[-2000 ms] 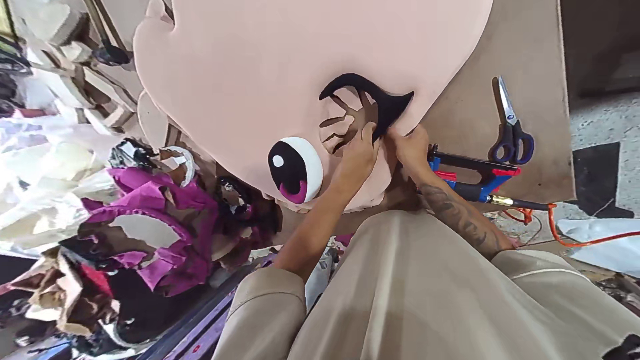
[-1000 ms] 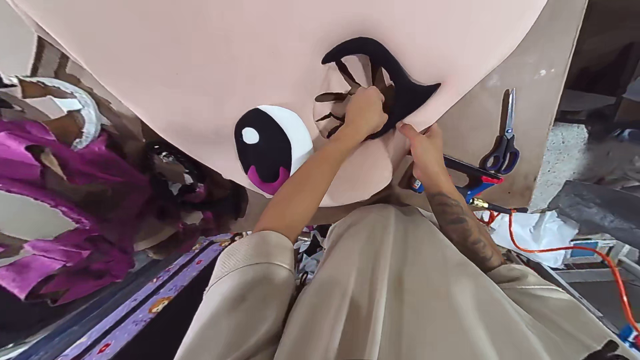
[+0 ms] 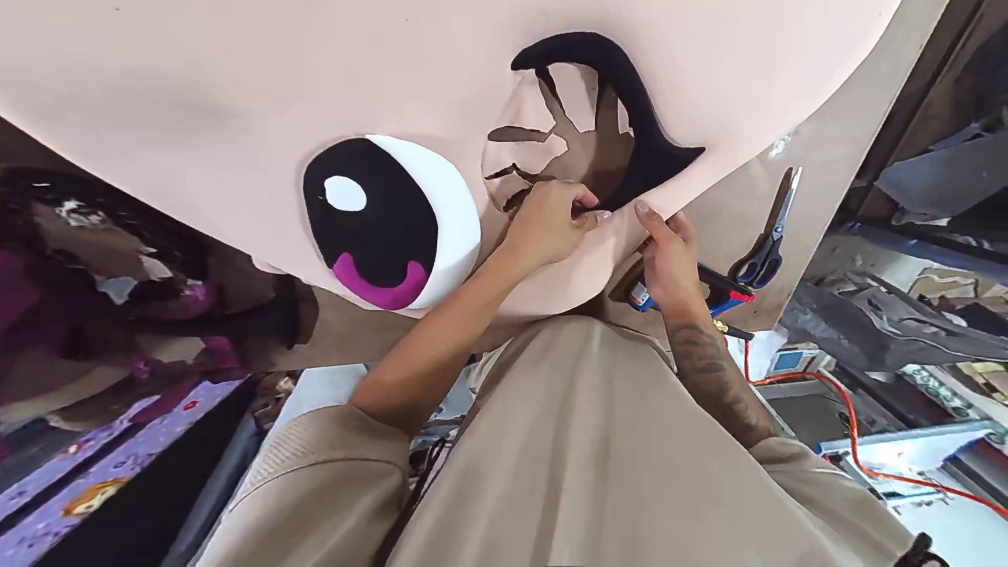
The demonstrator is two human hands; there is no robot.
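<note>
A large pale pink padded sheet (image 3: 236,87) bears an eye piece (image 3: 370,213) in black, white and purple. To its right a curved black lash-shaped piece (image 3: 642,102) borders a hole with cut flaps (image 3: 575,142) and brown board showing through. My left hand (image 3: 555,220) pinches the lower end of the black piece at the hole's rim; its fingertips partly hide that spot. Just right of it, my right hand (image 3: 669,252) has its thumb at the pink sheet's edge, thumb and fingers apart. Whether its hidden fingers touch the underside cannot be told.
Blue-handled scissors (image 3: 768,244) lie on the brown board (image 3: 835,157) at right. A blue and black tool (image 3: 720,291) with a red part sits partly behind my right hand; an orange hose (image 3: 843,402) runs away to the right. Purple and dark material (image 3: 197,315) lies at left.
The view has moved closer to the eye pieces. Both hands stay around the lower end of the black piece; my right thumb and fingers now show spread at the pink edge.
</note>
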